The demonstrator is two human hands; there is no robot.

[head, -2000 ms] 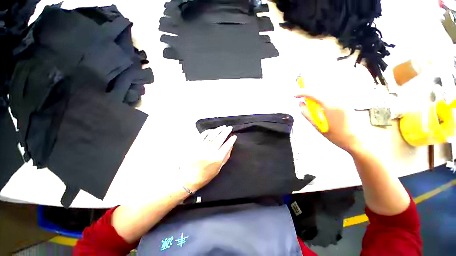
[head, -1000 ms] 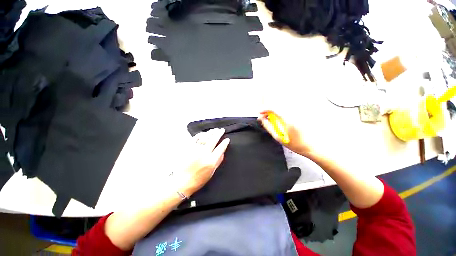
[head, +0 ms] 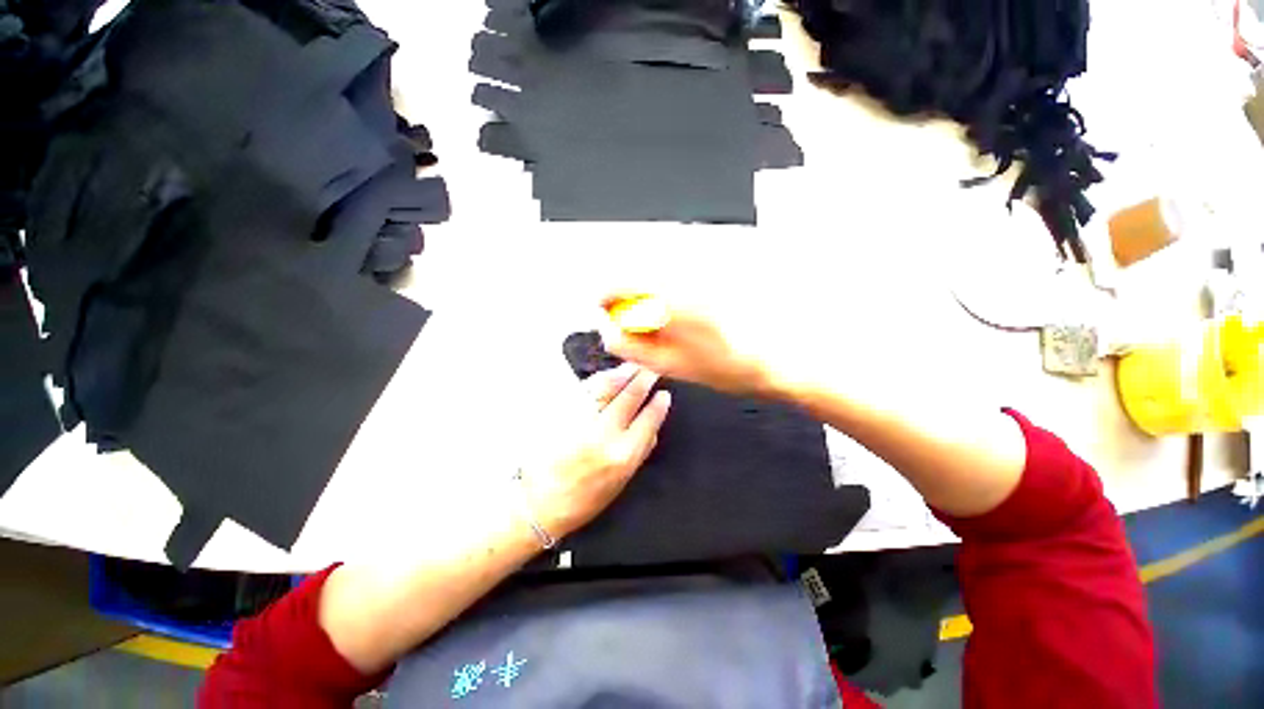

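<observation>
A black panel (head: pixel 721 478) lies flat at the table's front edge, close to the grey apron. My left hand (head: pixel 593 450) lies on its left part with the fingers spread, pressing on it just below the far edge band. My right hand (head: pixel 679 344) is over the far edge near its left end, closed on the yellow handle of a glue brush (head: pixel 641 316). The bristles are hidden. My right hand and forearm cover most of the edge band, and only its left corner shows.
A large black panel pile (head: pixel 236 277) lies at left. A stack of tabbed black panels (head: pixel 645 153) lies at top centre. Tangled black strips (head: pixel 970 69) are at top right. At right are a yellow glue pot (head: pixel 1171 385), a greyish-green block (head: pixel 1069 351) and an orange-brown block (head: pixel 1142 231).
My right hand has come in from the right of the panel and moved left along its far edge with the brush. My left hand has stayed on the panel. The camera view has shifted slightly.
</observation>
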